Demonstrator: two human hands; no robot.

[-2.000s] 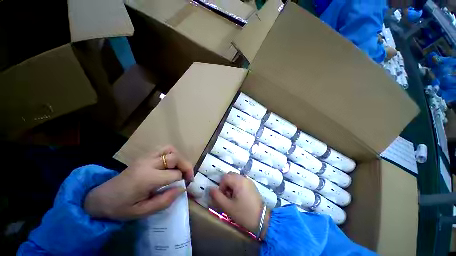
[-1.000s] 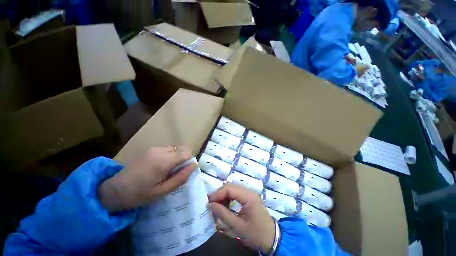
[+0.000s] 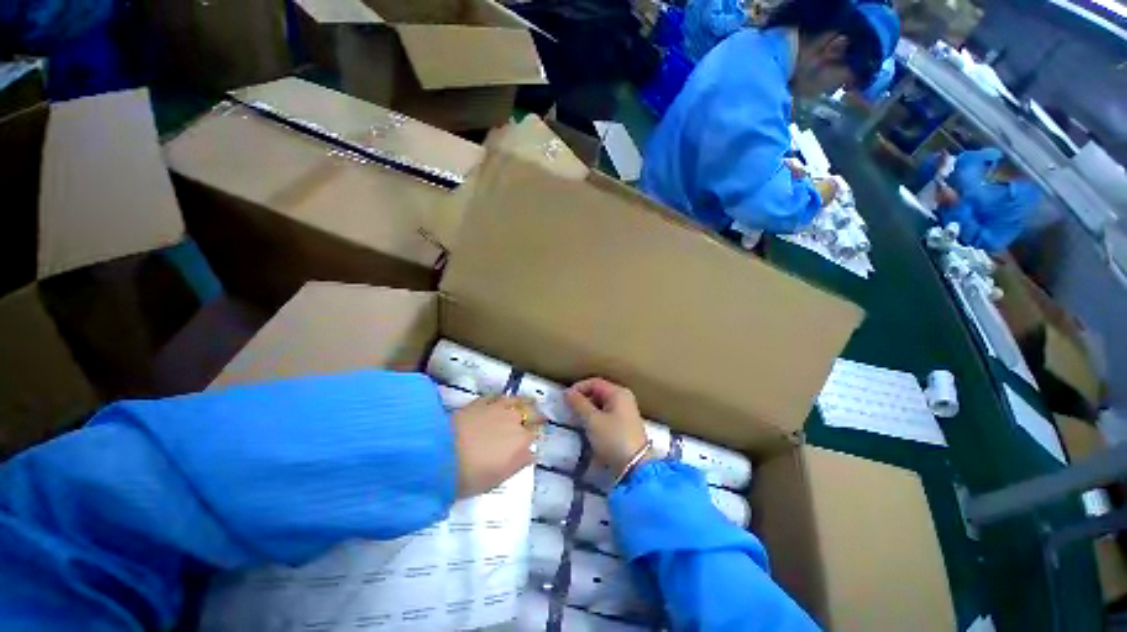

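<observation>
White cylinders (image 3: pixel 704 461) lie in tight rows in the open carton (image 3: pixel 643 296), with dark bands between them. My left hand (image 3: pixel 497 442), with a ring, is over the upper left rows and holds the label sheet (image 3: pixel 408 574), which spreads over the carton's near left part with rows of small print. My right hand (image 3: pixel 608 426) is at the back rows just right of the left hand, thumb and finger together at a cylinder. Whether a label is between the fingertips cannot be seen.
A sealed carton (image 3: pixel 309 167) stands behind on the left, with open cartons (image 3: pixel 105 185) beside and beyond it. The green bench (image 3: pixel 896 309) on the right bears a printed sheet (image 3: pixel 880 401) and a loose white cylinder (image 3: pixel 942 393). Workers in blue smocks (image 3: pixel 723 136) are along it.
Both hands have moved forward to the back rows. The label sheet now lies flatter over the carton's near left part. The view has shifted, showing more of the bench and workers.
</observation>
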